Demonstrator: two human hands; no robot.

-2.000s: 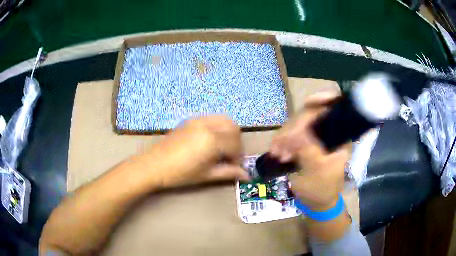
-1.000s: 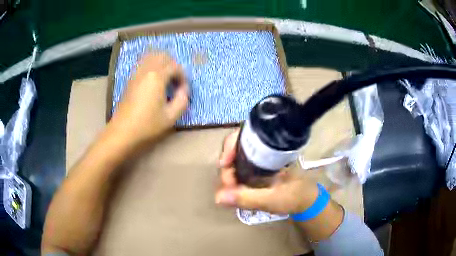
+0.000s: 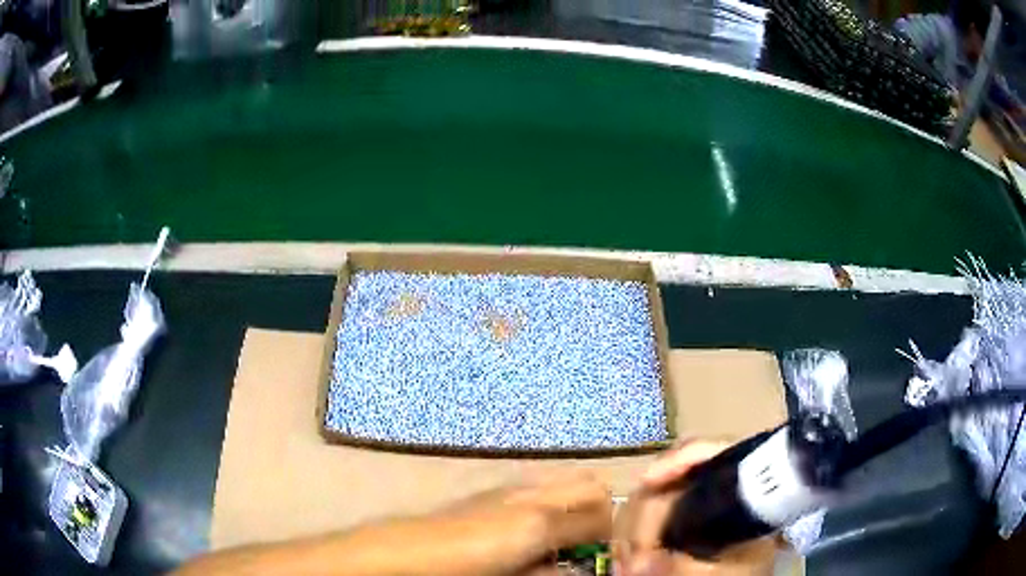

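Note:
My right hand [image 3: 658, 518] is shut around the black electric screwdriver [image 3: 737, 495], which lies tilted with its cable end toward the right. My left hand [image 3: 540, 520] is blurred, beside my right hand, over the work; whether it holds a screw cannot be seen. A small part of the green circuit board [image 3: 585, 554] shows below the hands at the bottom edge; its housing is mostly hidden or cut off. The screw tray [image 3: 668, 383], full of tiny silvery-blue screws [image 3: 495, 377] with two brassy patches, stands behind the hands.
The tray rests on the cardboard mat [image 3: 276, 450]. A green conveyor belt [image 3: 450, 146] runs behind. An open housing [image 3: 86, 512] with a bagged cord [image 3: 107, 383] lies left. Bagged cords [image 3: 990, 383] lie right. The black screwdriver cable [image 3: 928, 419] runs right. A person is partly visible at upper right.
The view has tilted up, so tray and work appear lower. My left hand has left the tray and come beside my right hand. The screwdriver has tipped and moved right in the picture.

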